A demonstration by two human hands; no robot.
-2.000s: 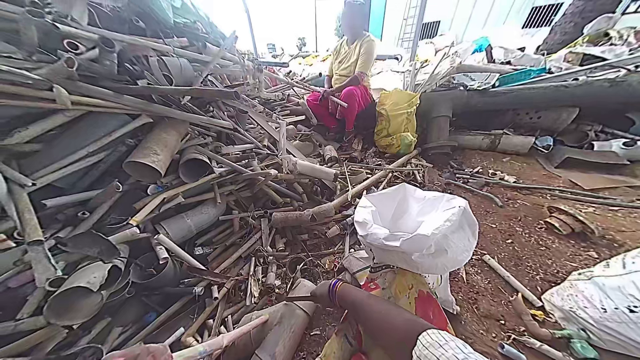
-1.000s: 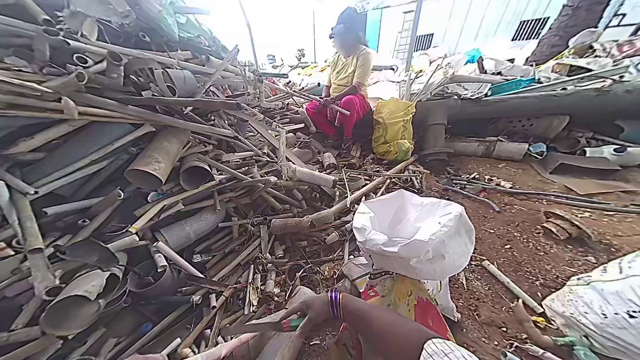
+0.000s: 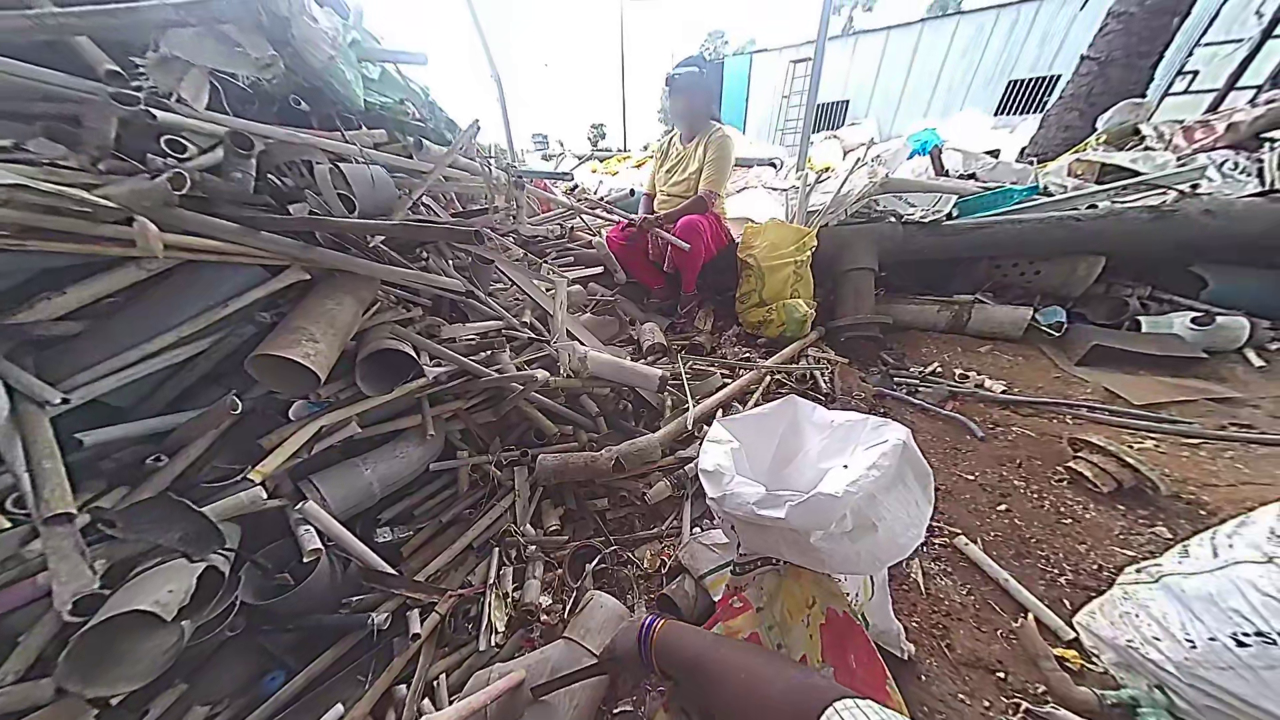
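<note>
My right hand (image 3: 628, 645), with bangles at its wrist, reaches in from the bottom over a grey plastic pipe fitting (image 3: 597, 622). Its fingers are mostly hidden, and a dark flat blade-like piece (image 3: 572, 680) shows beside them. A thin pale pipe (image 3: 480, 697) rises from the bottom edge, left of the fitting. My left hand is not visible. An opened white woven sack (image 3: 815, 490) stands just beyond my right forearm, beside a red and yellow printed sack (image 3: 800, 620).
Plastic pipes (image 3: 315, 335) lie heaped across the left. A person (image 3: 690, 190) sits beyond, holding a thin pipe, beside a yellow sack (image 3: 776, 280). Another white sack (image 3: 1195, 610) lies at lower right. A large dark pipe (image 3: 1060, 235) crosses behind brown soil (image 3: 1000, 480).
My right hand has moved down and right from the pale pipe's tip, near which it was one second ago. My left hand, at the bottom edge earlier, has gone out of view.
</note>
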